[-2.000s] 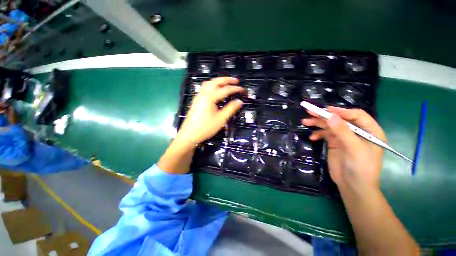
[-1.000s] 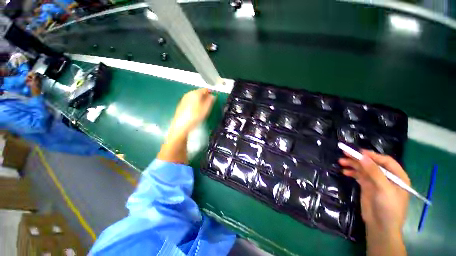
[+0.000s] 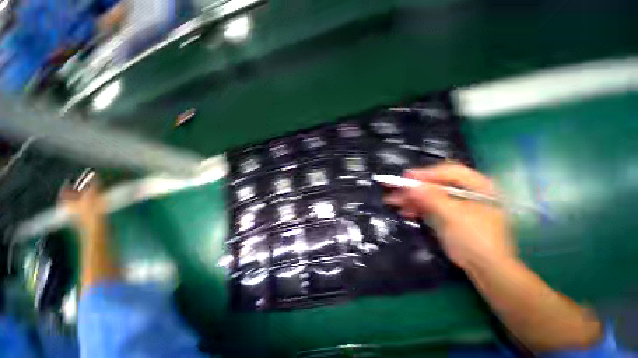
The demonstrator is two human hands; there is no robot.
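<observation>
The frame is strongly blurred. The glossy black blister tray (image 3: 301, 241) lies on the green bench in front of me, with bright reflections in its pockets. My right hand (image 3: 455, 210) is over the tray's right part and holds the slim tweezers (image 3: 400, 181), white blunt end pointing left over the pockets. My left hand (image 3: 84, 203) is far out to the left at the white rail. A small dark and shiny thing (image 3: 85, 180) shows at its fingertips; blur hides whether it is gripped.
A white edge rail (image 3: 546, 87) runs behind the tray. A metal post (image 3: 105, 143) slants in from the left. A small unit (image 3: 185, 117) lies on the dark green conveyor (image 3: 315, 77). A blurred blue stick (image 3: 535, 171) lies right of the tray. Blue-clothed people are at upper left.
My left hand has left the tray and stretched far left to the rail. The view has swung and blurred. My right hand still holds the tweezers over the tray.
</observation>
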